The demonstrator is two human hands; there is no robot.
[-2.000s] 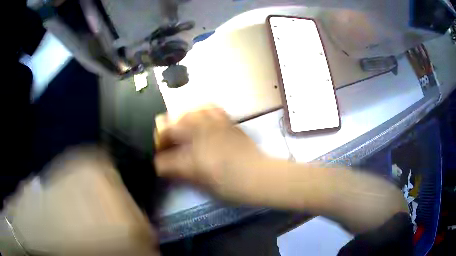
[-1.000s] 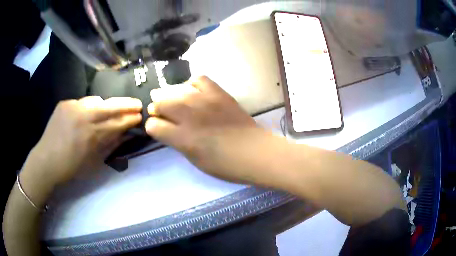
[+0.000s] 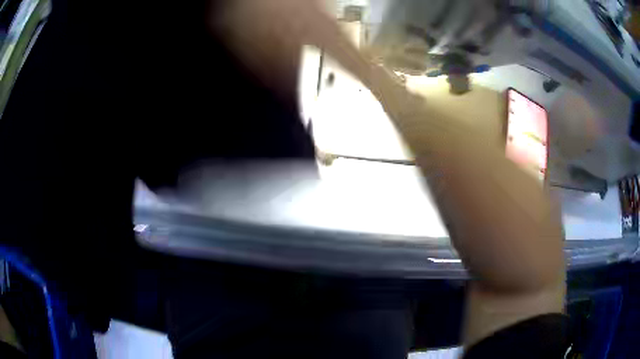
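A large mass of black cloth (image 3: 175, 112) fills the left side and covers part of the white table (image 3: 372, 196). My right arm reaches from the lower right to the upper left. My right hand (image 3: 270, 42) is blurred against the cloth at the top; its fingers cannot be made out, so its grip is unclear. My left hand is not in view; only a small skin-coloured patch shows at the lower left edge. The sewing machine's needle area (image 3: 456, 70) is at the top, partly blurred. The cream machine bed (image 3: 477, 105) lies beneath it.
A phone with a pinkish lit screen (image 3: 526, 133) lies on the bed at the right. The table's front edge (image 3: 316, 249) curves across the view. A blue basket rim (image 3: 49, 301) shows at the lower left. A small grey bar (image 3: 588, 181) is at the bed's right end.
The view has swung left, so machine and phone sit further right. My right hand has left the needle area for the upper left. My left hand has gone out of view. Black cloth now fills the left.
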